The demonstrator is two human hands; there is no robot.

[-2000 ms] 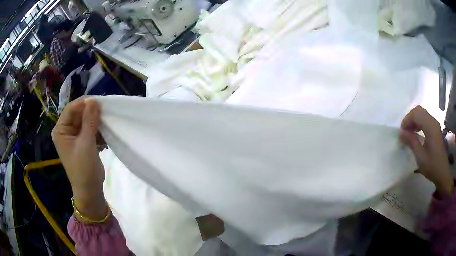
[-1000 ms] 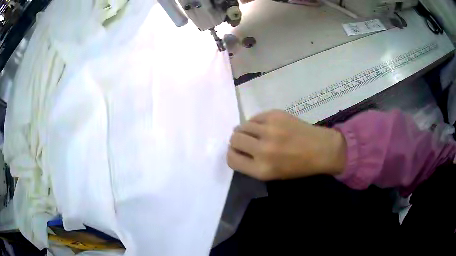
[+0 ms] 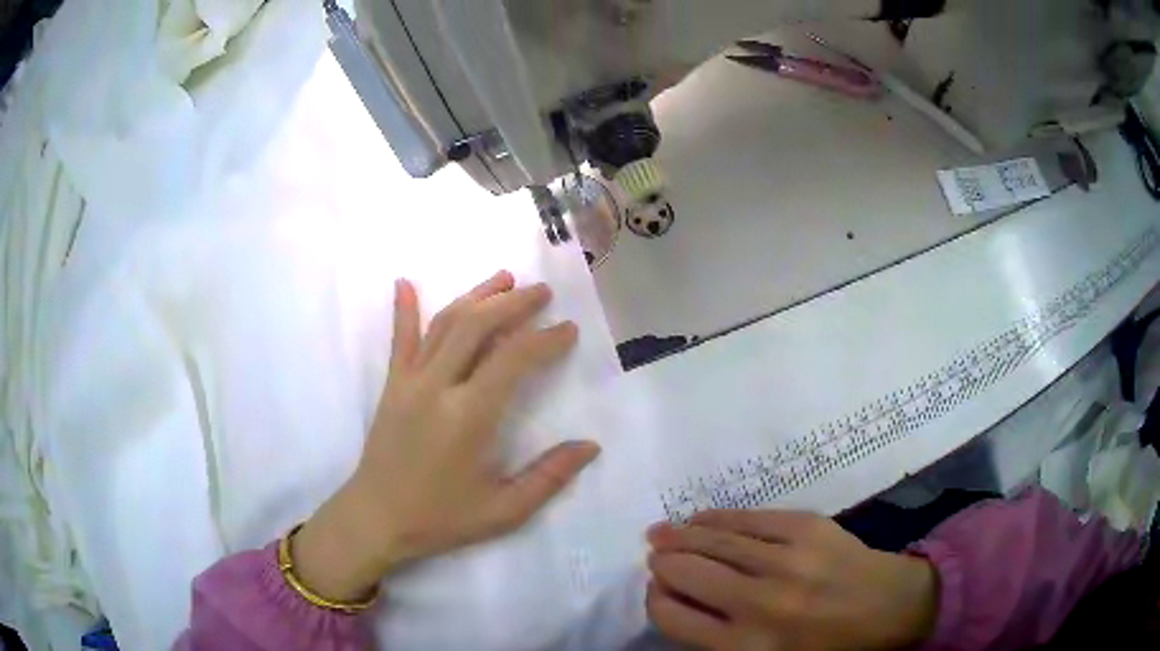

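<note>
A white fabric panel (image 3: 280,382) lies flat on the machine bed, its right edge running from the presser foot (image 3: 552,216) towards me. My left hand (image 3: 464,420) lies flat on the panel with fingers spread, just in front of the foot. My right hand (image 3: 776,579) holds the panel's edge at the table front, fingertips over the cloth border; the thumb is hidden. The machine head (image 3: 471,76) stands above the foot, with a cream ribbed knob (image 3: 641,178) low on its right side. The lamp glow washes out the cloth left of the foot.
Pink-handled snips (image 3: 821,71) and a pale stick-like tool (image 3: 935,112) lie on the bed at the right. A white printed label (image 3: 992,186) lies nearby. Ruler scales (image 3: 878,426) run along the table front. Crumpled cream cloth (image 3: 38,407) lies far left; more white cloth hangs at the right.
The view is closer to the machine. My left hand has come into view onto the panel. My right hand still holds the edge, now lower in the picture. Earlier, both hands held a white piece raised.
</note>
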